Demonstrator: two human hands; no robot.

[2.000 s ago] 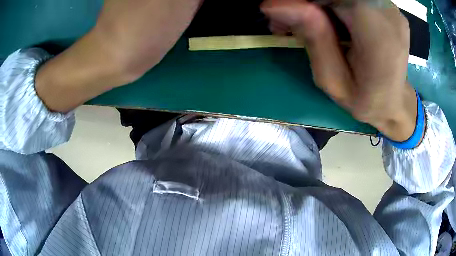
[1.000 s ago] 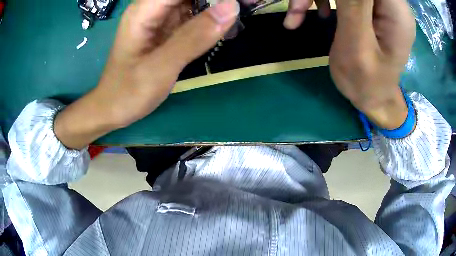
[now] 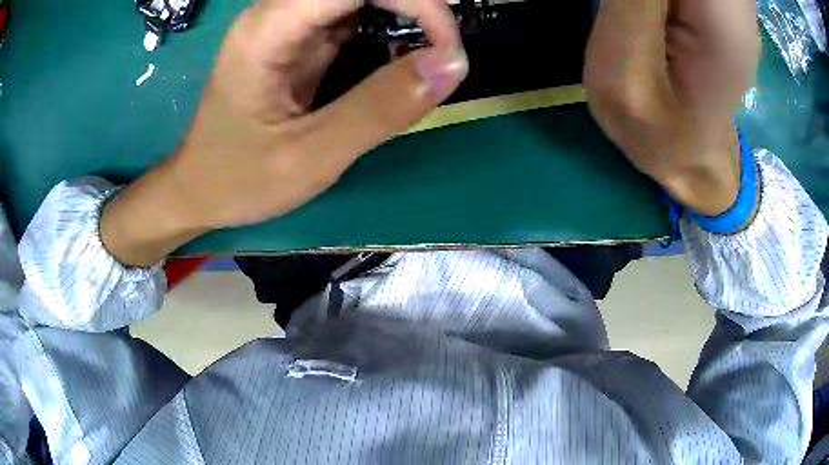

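Observation:
My left hand (image 3: 282,136) is at the upper left of centre, thumb and forefinger curled around a black device housing (image 3: 473,16) with silvery parts. The housing is partly behind the fingers and cut off by the top edge. My right hand (image 3: 673,100) is at the upper right, its fingers out of the picture at the top, so what it holds is hidden. A black strip (image 3: 536,59) with a pale yellow near edge lies on the green mat under the hands.
Small black-and-white parts (image 3: 168,13) sit at the upper left, with a white sliver (image 3: 145,74) near them. A crinkled clear bag (image 3: 789,36) lies at the upper right. A blue band (image 3: 741,195) is on my right wrist. The mat's front edge (image 3: 418,247) runs across the middle.
Compared with one second ago, my left thumb and forefinger have moved slightly right and down. The right fingers and the slim metal tool have gone out of view at the top.

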